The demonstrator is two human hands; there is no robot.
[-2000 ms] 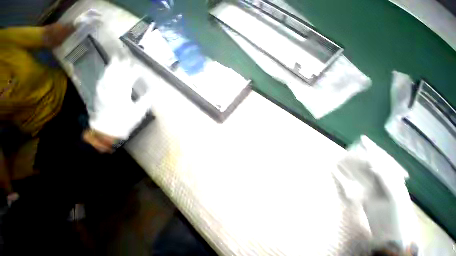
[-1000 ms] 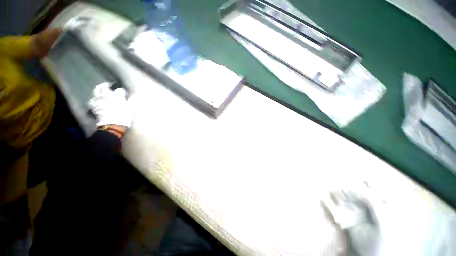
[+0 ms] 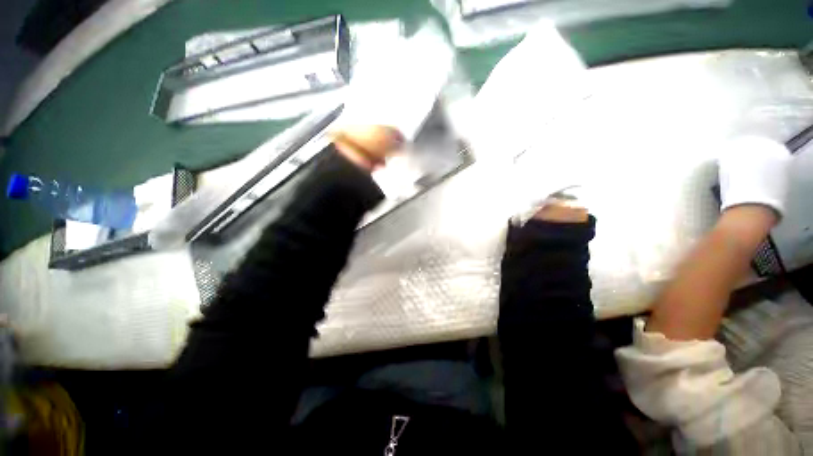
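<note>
A chassis (image 3: 267,185), silver-grey inside with a black rim, lies slanted on the bench in front of me, with clear wrap along its far side. My left hand (image 3: 397,98), white-gloved and blurred, is over its right part; its fingers are washed out. My right hand (image 3: 535,134) is to the right, beyond the chassis end, and merges with bright white material. Whether either hand grips anything cannot be told.
A parts tray (image 3: 102,256) with a blue-capped bottle (image 3: 76,200) is at left. Another chassis (image 3: 254,76) lies on the green belt (image 3: 107,134). At right, a neighbour's gloved hand (image 3: 753,174) is at a dark-edged chassis.
The view has swung round to the right. My left hand was at a chassis beside the yellow-clad person; a chassis now lies in front of me, with my left hand over it.
</note>
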